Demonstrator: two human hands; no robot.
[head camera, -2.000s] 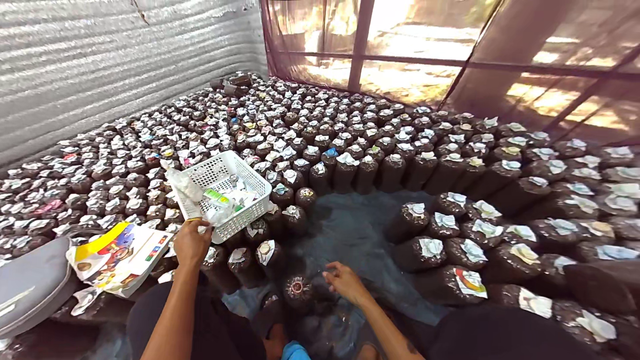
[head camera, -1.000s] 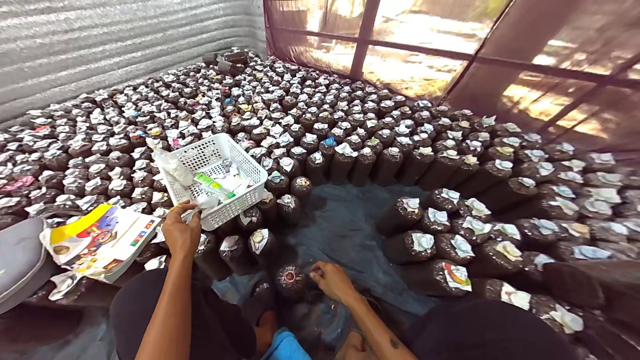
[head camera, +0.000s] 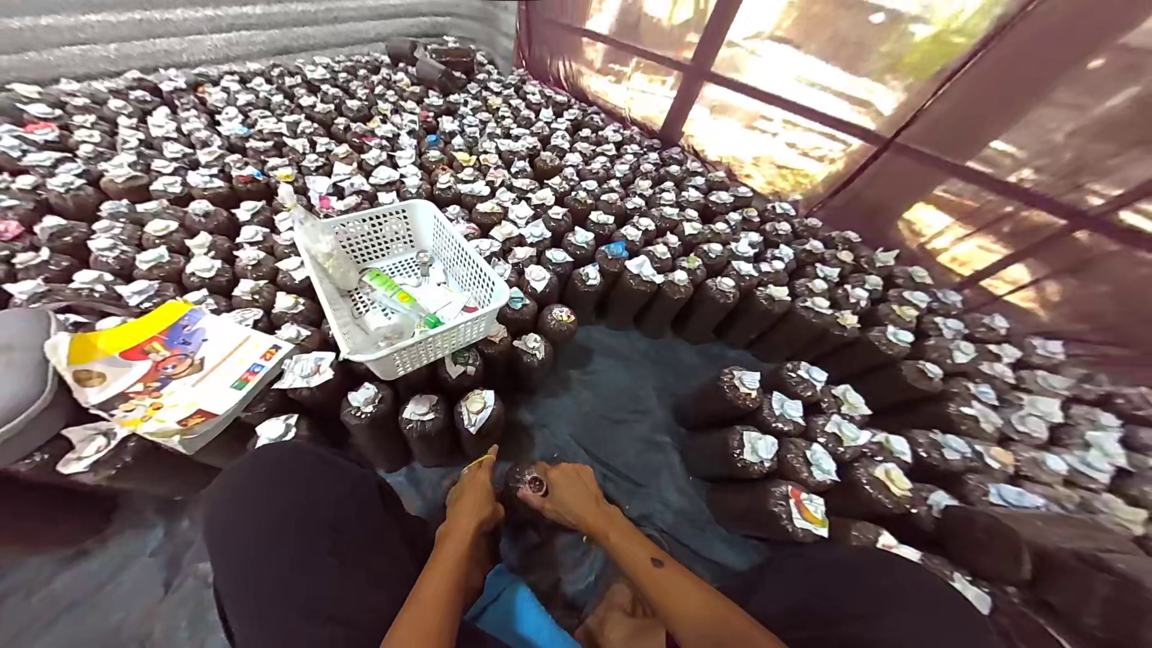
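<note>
A dark filled plastic bag (head camera: 520, 506) stands between my legs, a small ring at its neck. My right hand (head camera: 569, 493) is at that neck, fingers closed around it. At the bag's left side is my left hand (head camera: 475, 490), a thin yellow band by its fingertips; whether it grips the band or the bag is unclear. A white perforated plastic basket (head camera: 441, 349) rests on bags ahead and to the left, holding a green-and-white tube (head camera: 392, 292), a clear plastic bag with pale contents (head camera: 328, 252) and other small things.
Rows of dark bags topped with paper (head camera: 720, 297) surround me on both sides and ahead. A colourful printed magazine (head camera: 171, 369) and a grey case (head camera: 25, 382) lie at left. Dark sheeting (head camera: 612, 405) covers the floor. Mesh netting (head camera: 810, 108) stands at right, ribbed silver wall (head camera: 252, 31) behind.
My left hand has left the basket's edge and come down beside the bag between my legs. My right hand has moved onto that bag's neck.
</note>
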